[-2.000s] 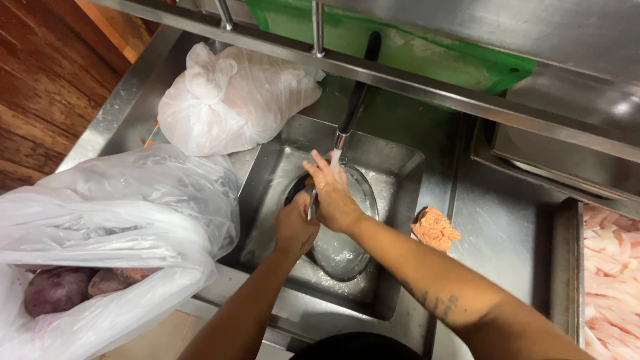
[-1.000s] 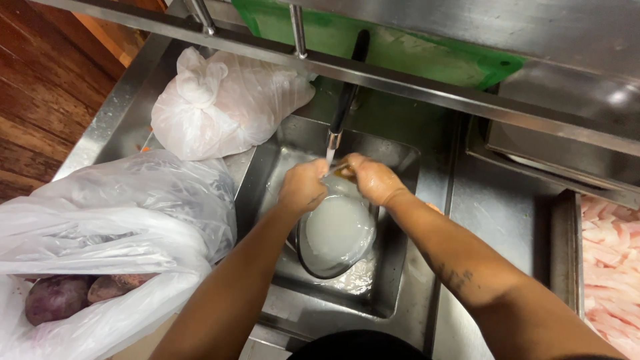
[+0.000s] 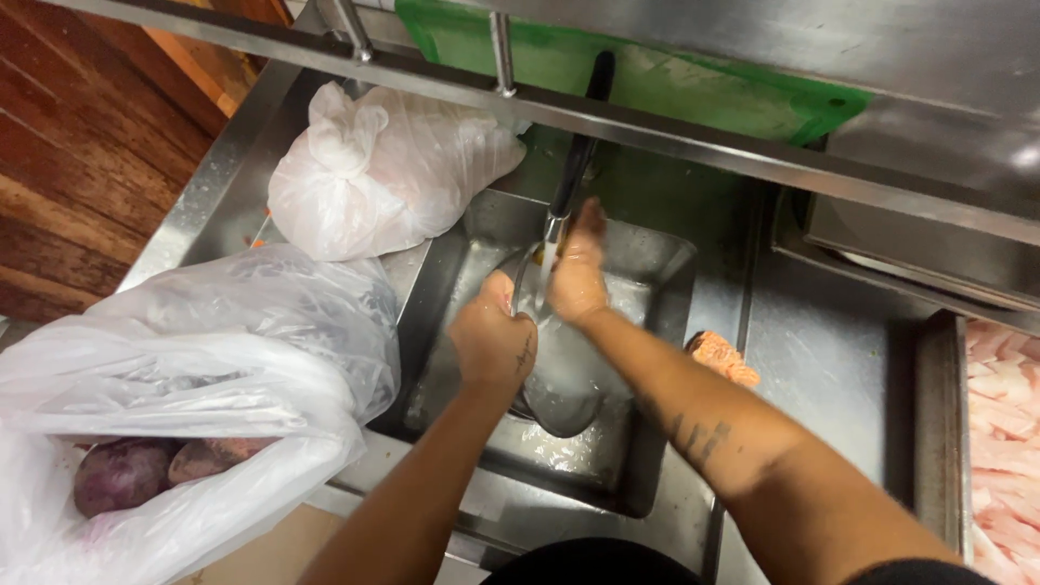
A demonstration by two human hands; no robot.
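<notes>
A rounded, shiny vessel, perhaps a metal bowl or pot, is tilted in the rectangular steel basin. My left hand grips its rim or handle on the left side. My right hand is at its upper edge with the fingers extended, blurred by motion; whether it holds anything is unclear. Water runs from the black-handled faucet between my hands into the vessel. A small yellowish thing shows beside the stream, partly hidden by my right hand. Right of the basin lies an orange sponge or scrubbing cloth.
A knotted plastic bag rests behind left, and an open plastic bag holds purple-skinned root vegetables. A steel rail crosses above the basin, before a green board. At right stands a tray of pale sliced meat or fish.
Since one second ago, my right hand has moved from the vessel's right side to beside the faucet stream, its fingers now extended. The vessel's tilt has changed. The orange sponge or cloth shows again.
</notes>
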